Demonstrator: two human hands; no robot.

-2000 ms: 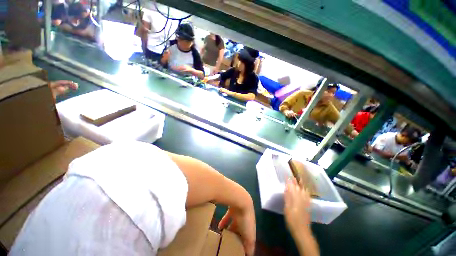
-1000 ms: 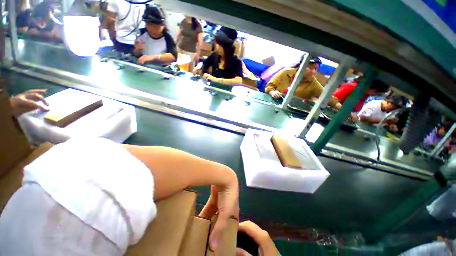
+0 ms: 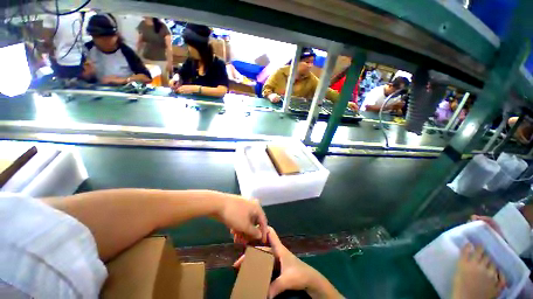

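A plain brown small carton [image 3: 253,275] stands at the bottom centre, beside a stack of small cartons [image 3: 143,270] under my left arm. My right hand [image 3: 290,270] comes from the bottom edge and is closed around the far end of that carton. My left hand [image 3: 245,219] is just above it, fingers bent, at my right fingertips; whether it holds anything is hidden. A white foam tray [image 3: 283,191] lies on the conveyor ahead, with a small carton [image 3: 282,160] in its middle slot between bagged products.
Another foam tray [image 3: 65,172] with a carton is at the left edge of the conveyor belt [image 3: 362,181]. Another person's hand [image 3: 479,274] rests on a white tray [image 3: 435,263] at lower right. Green posts [image 3: 345,102] rise beyond the belt. Workers sit opposite.
The view has swung right, so the trays appear further left. My right hand has left the tray's carton and come back to the stack. My left hand has moved up from the stack.
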